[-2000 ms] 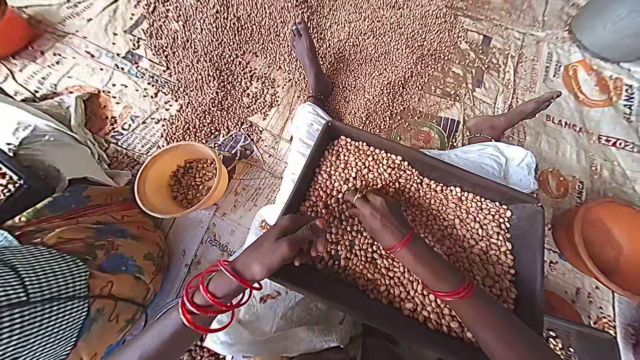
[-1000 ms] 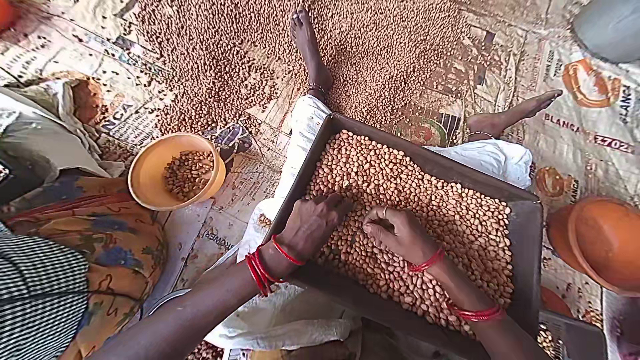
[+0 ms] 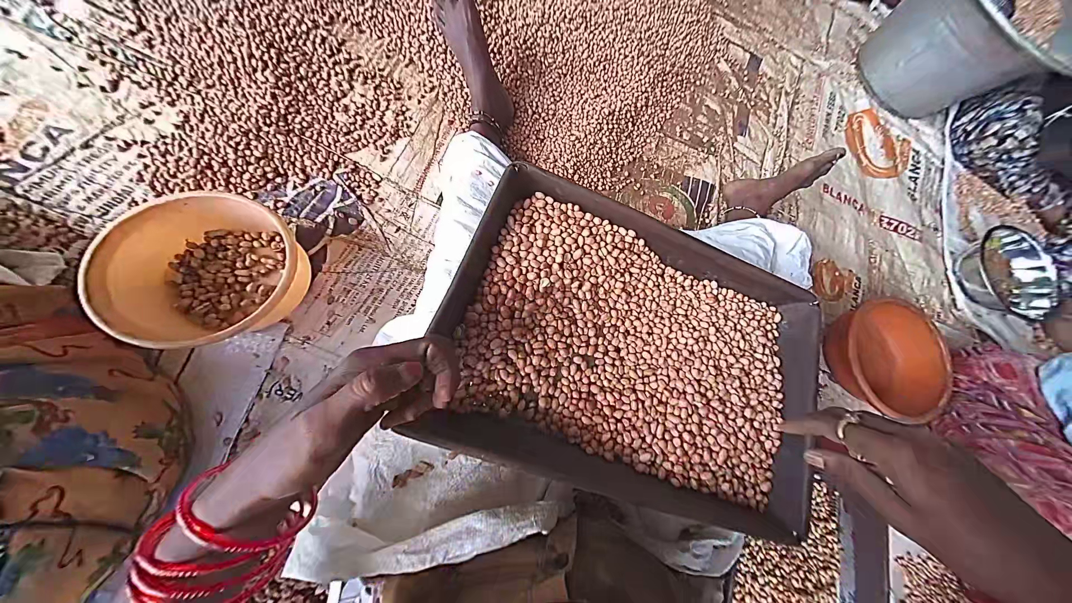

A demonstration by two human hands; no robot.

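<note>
A dark rectangular tray (image 3: 653, 251) lies across my lap, tilted in view, with a layer of reddish-brown nuts or seeds (image 3: 628, 352) spread over its bottom. My left hand (image 3: 398, 381), with red bangles at the wrist, grips the tray's left rim near the lower left corner, its fingers curled over the edge. At the tray's right wall is my right hand (image 3: 879, 461), wearing a ring; its thumb and forefinger are apart at the rim, and whether it grips the wall is hard to tell.
A yellow-orange bowl (image 3: 126, 285) with darker nuts stands at left beside patterned cloth. Loose nuts (image 3: 335, 92) cover the printed sheeting beyond my feet. At right are an orange bowl (image 3: 909, 360), a grey bucket (image 3: 930, 59) and a metal bowl (image 3: 1022, 268). More nuts (image 3: 787, 561) lie below the tray.
Both hands have left the nuts inside the tray: the left has moved to the left rim and the right to the right wall. The nuts now lie more evenly spread.
</note>
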